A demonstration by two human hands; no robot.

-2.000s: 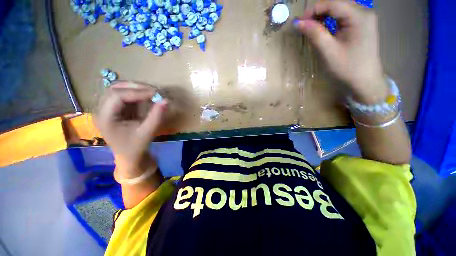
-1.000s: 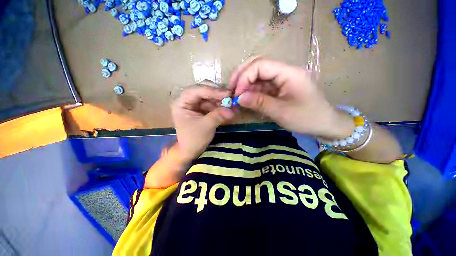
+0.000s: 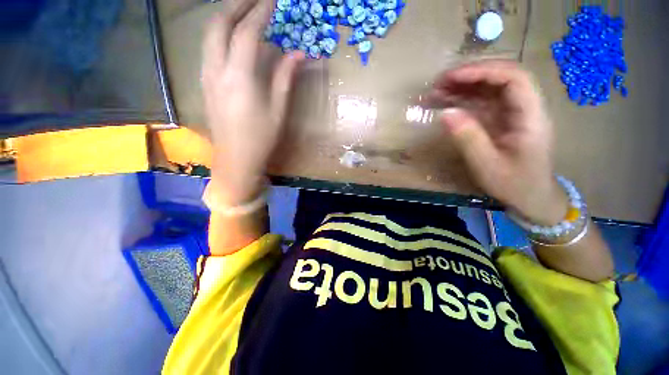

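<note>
My left hand, blurred, reaches up at the left end of the pile of pale-faced blue parts. Its thumb and fingers are apart and no part shows between them. My right hand, also blurred, is over the cardboard, left of and nearer than the pile of small blue parts. Its thumb and fingers are apart, with nothing visible in them. The round white glue dish sits on a dark stained spot between the two piles.
Brown taped cardboard covers the table, with glare on its tape. A whitish scrap lies near the front edge. An orange piece is at the left edge. A blue-framed grey item is below, left of my body.
My hands have separated from where they met over the front edge with a pale-faced part and a blue part. My left hand has gone up to the left pile, my right hand rightward. The view has shifted.
</note>
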